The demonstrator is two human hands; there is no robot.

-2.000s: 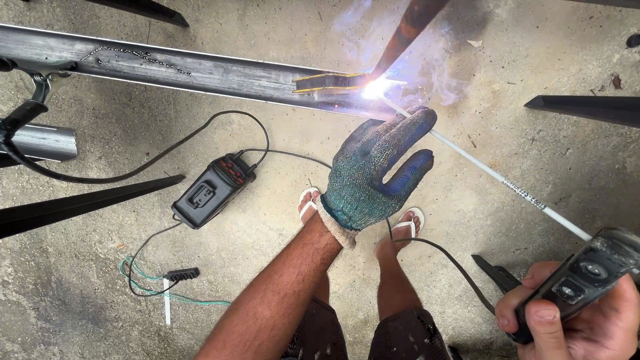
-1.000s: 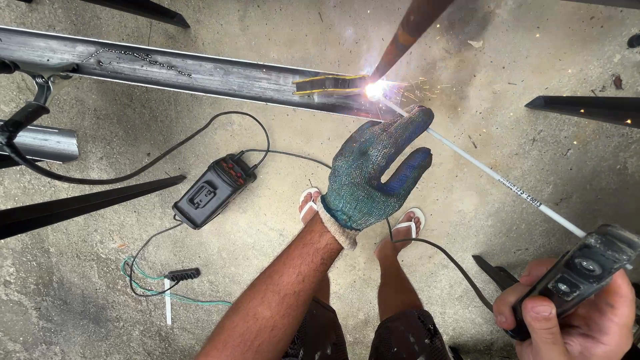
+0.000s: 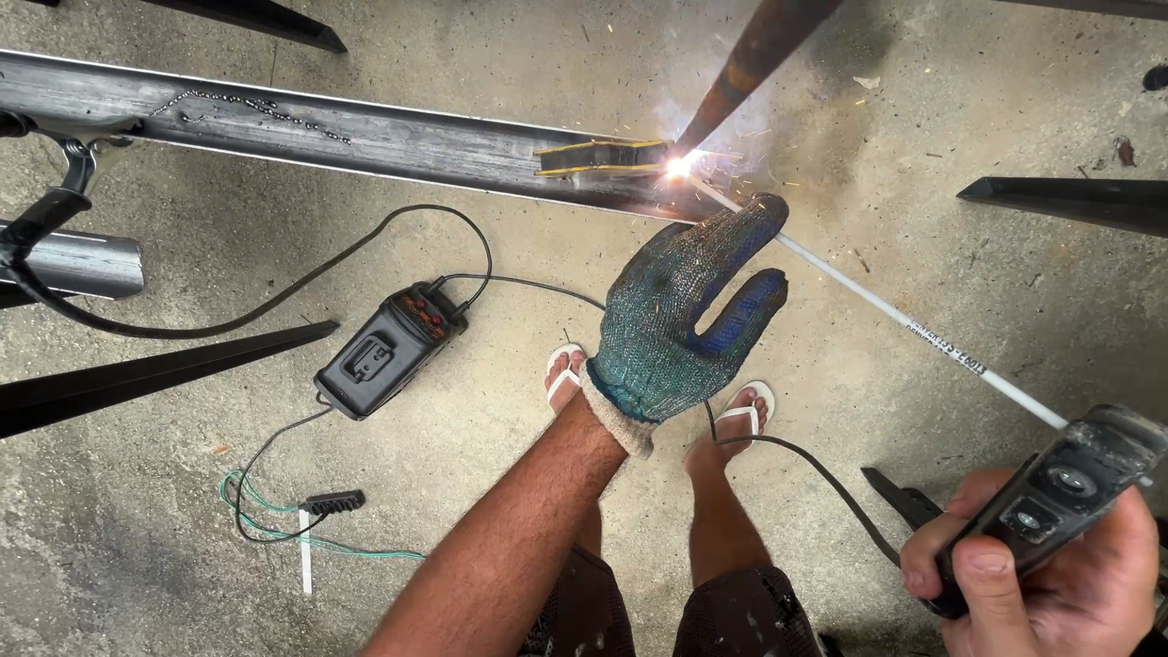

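My right hand (image 3: 1049,566), bare, is shut on a black electrode holder (image 3: 1049,511) at the lower right. A white-coated welding electrode (image 3: 899,315) runs from it up and left to a bright arc. My left hand (image 3: 689,310), in a blue-green knit glove, lies under the electrode near its hot end, index finger extended against or just beside the rod, thumb apart. The arc burns where a rusty metal bar (image 3: 753,68) meets a small yellow-edged metal piece (image 3: 602,158) in a steel channel (image 3: 411,137). Whether the gloved finger bears the rod's weight I cannot tell.
A black welding machine (image 3: 392,351) with cables stands on the concrete floor, left of my sandalled feet. A clamp (image 3: 78,169) grips the channel at the left. Dark pointed metal legs (image 3: 1077,203) jut in from the sides. A power strip (image 3: 333,502) lies lower left.
The arc's glare and smoke have shrunk since the oldest frame, and sparks now fly around it. Both hands stay nearly in place, the electrode holder slightly lower.
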